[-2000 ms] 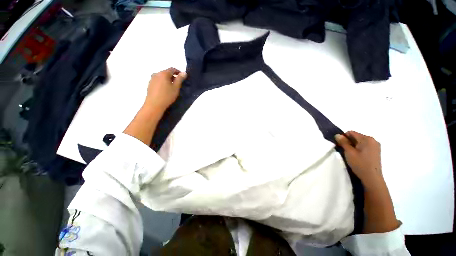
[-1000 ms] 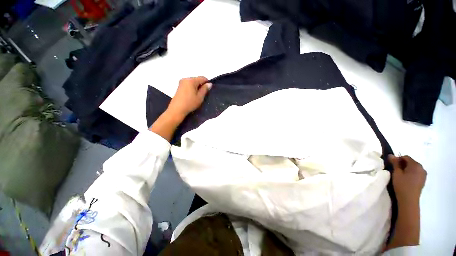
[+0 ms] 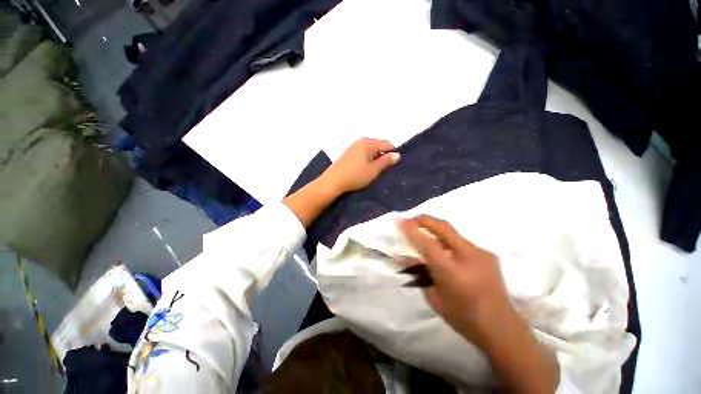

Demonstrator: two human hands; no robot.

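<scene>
A dark flecked garment (image 3: 492, 142) lies spread on the white table, with its off-white lining (image 3: 530, 223) facing up and drawn toward my lap. My left hand (image 3: 367, 165) pinches the garment's dark upper edge between thumb and fingers. My right hand (image 3: 461, 277) is over the lining near the seam with the dark cloth, slightly blurred. A small dark thing, perhaps snips (image 3: 417, 271), shows under its palm. Whether its fingers touch the cloth is unclear. A dark pointed piece (image 3: 311, 173) sticks out behind my left wrist.
The white table (image 3: 307, 115) has an angled corner at left. Dark garments are heaped at its far right (image 3: 607, 61) and hang in a pile at its left side (image 3: 200, 69). A green sack (image 3: 58, 177) and a pale container with dark cloth (image 3: 96, 312) stand on the floor at left.
My right hand has let go of the garment's right edge and moved left over the lining. My left hand still pinches the dark edge. The view has shifted, and the garment sits farther right in it.
</scene>
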